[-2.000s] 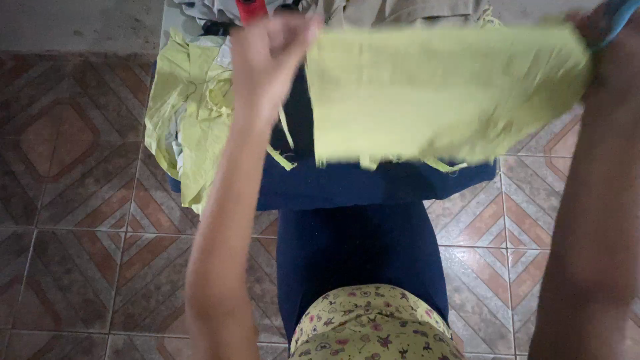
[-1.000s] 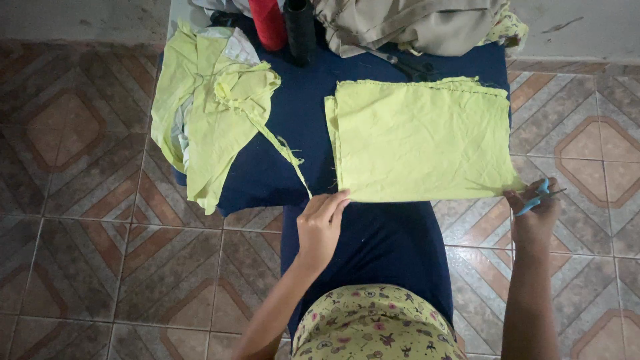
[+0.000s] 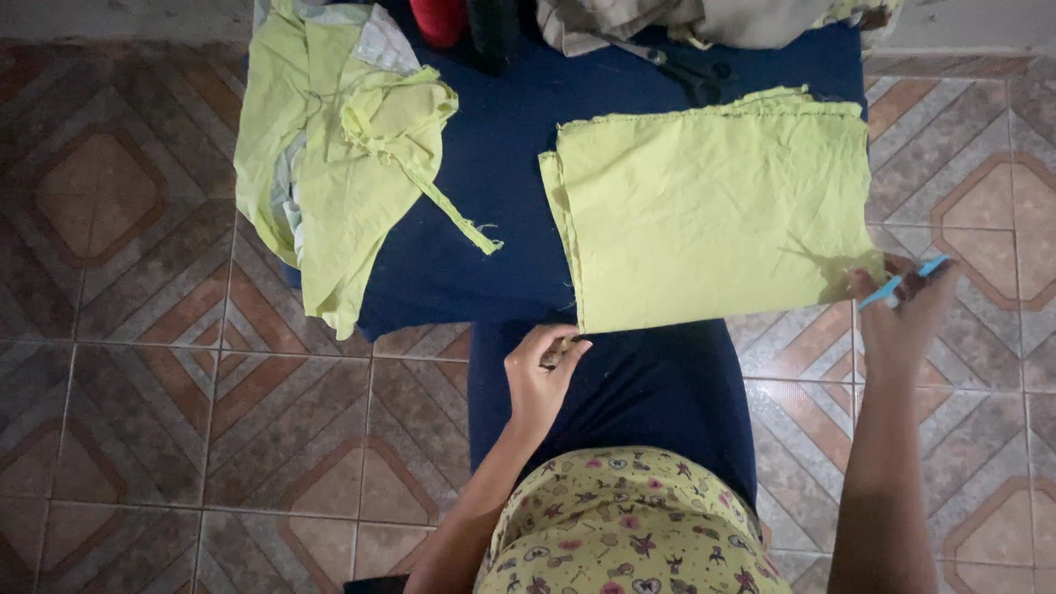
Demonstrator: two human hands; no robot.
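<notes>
A folded yellow-green fabric piece [image 3: 709, 206] lies on the navy cloth over the table, its near edge along the table's front. My left hand [image 3: 549, 355] pinches its near left corner between thumb and fingertips. At the near right corner, my right hand [image 3: 899, 305] touches the fabric and also holds a small tool with light-blue handles [image 3: 903, 282], perhaps thread snips; its blades are hard to make out. To the left lies a crumpled yellow-green fabric bundle [image 3: 346, 165], with a frayed strip [image 3: 450, 210] trailing from it.
Black-handled scissors [image 3: 693, 74] lie behind the folded fabric, partly beside a heap of beige cloth [image 3: 660, 21]. A red thread cone [image 3: 440, 21] and a black thread cone [image 3: 493, 33] stand at the back. The navy cloth [image 3: 495, 280] shows between the two fabrics.
The fabric, held up two seconds ago, now lies folded flat on the table. Since one second ago, the strip's end has come away from beside my left hand and rests farther left.
</notes>
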